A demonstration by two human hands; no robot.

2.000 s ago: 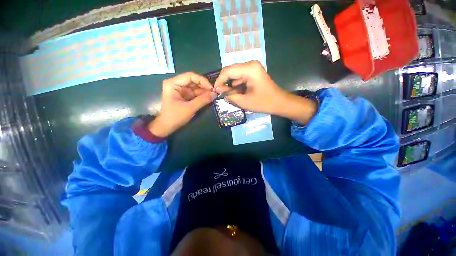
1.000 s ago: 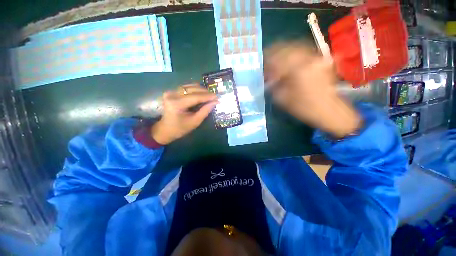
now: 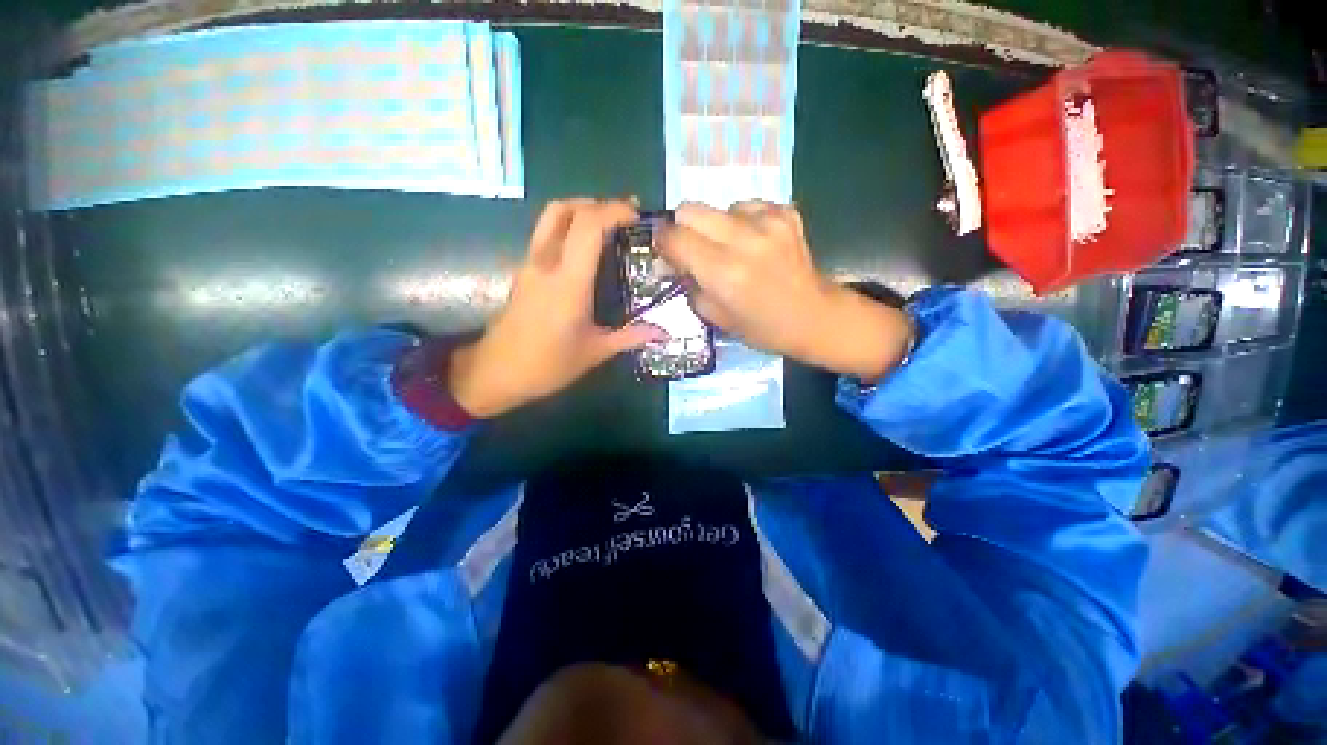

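A black phone unit with a silvery-white area lies on the lower part of a pale blue sticker sheet, partly beside it. My left hand holds the phone's left side, thumb on its face and fingers at the upper edge. My right hand is over the phone's upper right part, fingertips on or just above it. A thin dark line, perhaps tweezers, runs from the right fingers across the phone. Whether a small sticker is at the fingertips cannot be seen.
Spare sticker sheets lie at the left. An off-white strip-like item lies beside a red parts bin at the right. A clear blister tray with phone units stands at the right edge. A conveyor edge strip runs along the back.
My right hand swung away to the right, blurred, a second ago, and is now back over the phone. My left hand has moved up and taken hold of the phone's side.
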